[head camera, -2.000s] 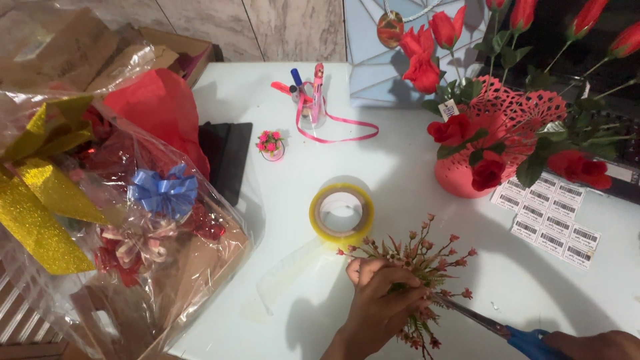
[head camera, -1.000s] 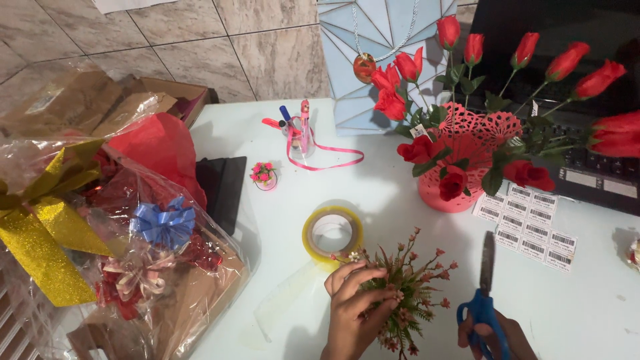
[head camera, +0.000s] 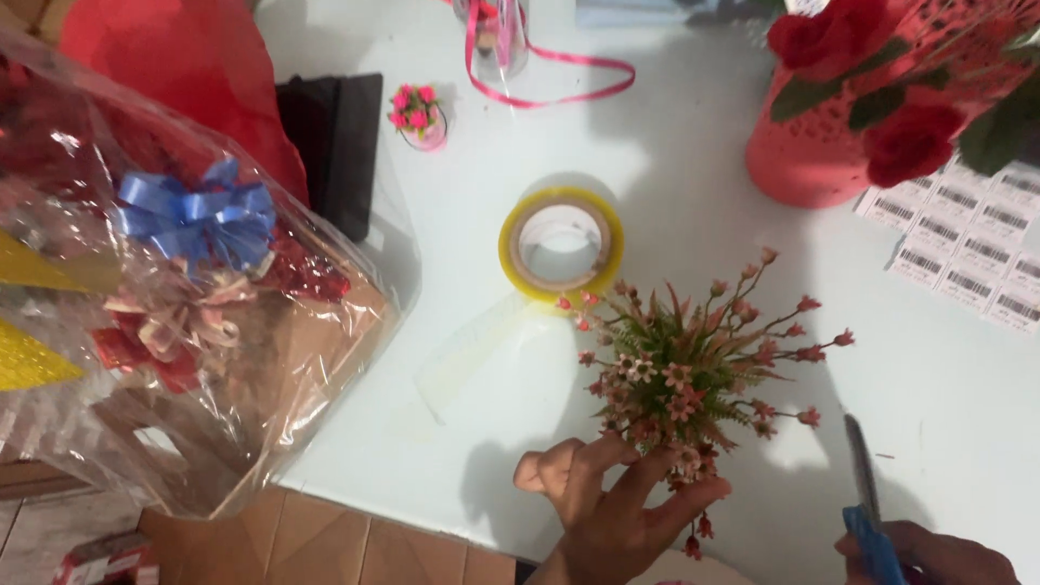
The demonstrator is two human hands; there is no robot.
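Observation:
At the lower middle, my left hand (head camera: pixel 621 504) has its thumb and fingers on the near side of a bunch of small pink artificial flowers with green foliage (head camera: pixel 682 374). At the lower right edge, my right hand (head camera: pixel 934 552) holds blue-handled scissors (head camera: pixel 865 487), their blades together and pointing away from me. The scissors are apart from the flowers. A roll of clear yellowish adhesive tape (head camera: pixel 510 248) lies just beyond the bunch, with a loose strip (head camera: pixel 471 349) stretching toward the lower left of the white table.
Clear plastic wrapping (head camera: pixel 317 406) with a blue ribbon bow (head camera: pixel 199 215) covers the left side. Beyond the tape are a tiny pot of pink flowers (head camera: pixel 416 114) and a pink ribbon (head camera: pixel 569 99). A red pot (head camera: pixel 800 150) of artificial roses stands upper right, beside barcode label sheets (head camera: pixel 967 244).
Two seconds ago the scissors were at the flower bunch; now they are away from it, to the right. The camera view has moved lower and closer.

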